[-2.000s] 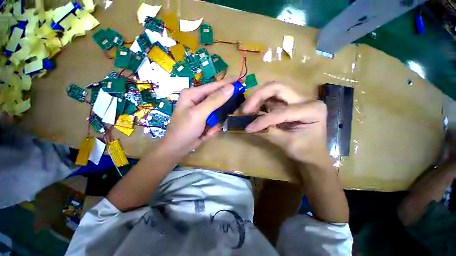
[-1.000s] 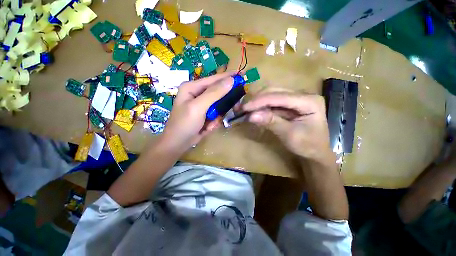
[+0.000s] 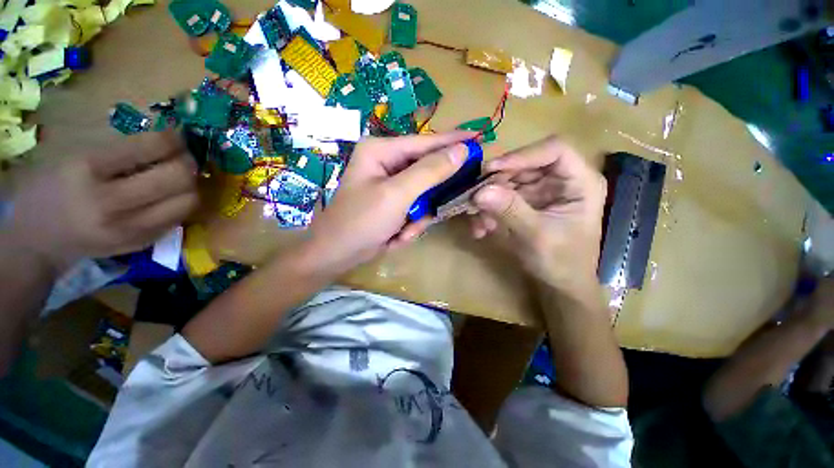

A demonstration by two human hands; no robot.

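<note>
My left hand (image 3: 375,190) holds a blue battery pack (image 3: 421,207) with a dark face, tilted up to the right. Red and black leads run from its upper end; a small green circuit board (image 3: 477,128) shows just above it. My right hand (image 3: 539,201) pinches a dark flat strip (image 3: 454,203) between thumb and fingers, lying along the pack's lower right side. Whether the strip touches the pack along its whole length is unclear.
Wired green boards (image 3: 398,90), white pads (image 3: 325,122) and amber pieces (image 3: 309,66) lie heaped left of centre. A dark block (image 3: 631,219) lies at right. Yellow backing paper (image 3: 18,82) is at far left. Another person's hand (image 3: 137,196) is over the heap's left edge; another arm (image 3: 768,347) is at right.
The dark strip has moved from below the pack to lie along its side. Another person's hand has come in from the left. The view has shifted, with my hands still around the pack.
</note>
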